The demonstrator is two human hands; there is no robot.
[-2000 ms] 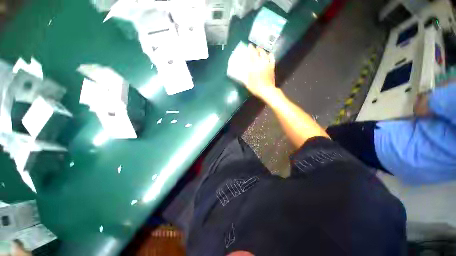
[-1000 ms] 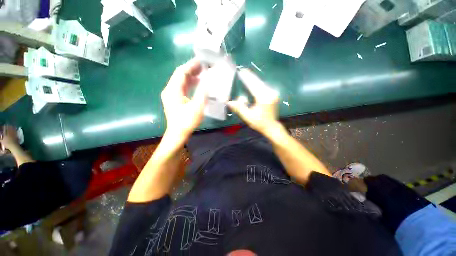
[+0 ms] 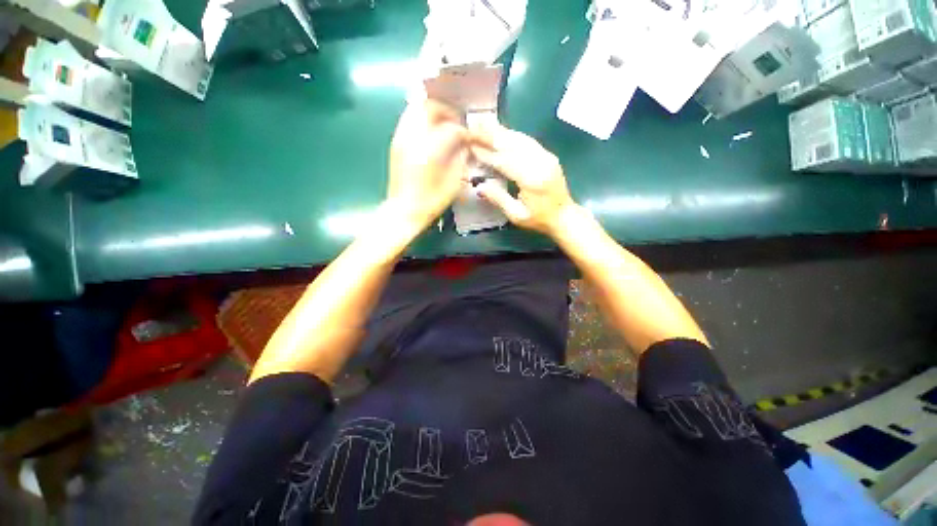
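A folding carton (image 3: 478, 209) is held between my two hands near the front edge of the green bench, at the middle of the view. Its grey-pinkish lid flap (image 3: 464, 84) stands up behind my fingers. My left hand (image 3: 426, 159) grips the carton's left side, slightly blurred. My right hand (image 3: 524, 175) is on its right side, with thumb and fingers at the carton's middle. My fingers hide most of the carton, and what is inside cannot be seen.
Open cartons (image 3: 77, 144) stand at the left, others (image 3: 601, 87) lie heaped at the upper right, and one is straight behind my hands. Closed cartons (image 3: 827, 134) are stacked at the far right. Paper scraps lie on the bench (image 3: 236, 185). A red stool (image 3: 170, 349) is at lower left.
Earlier my right hand was out at closed cartons on the right; then both hands came to the carton. Its flap now shows upright, and my hands are closer together around it.
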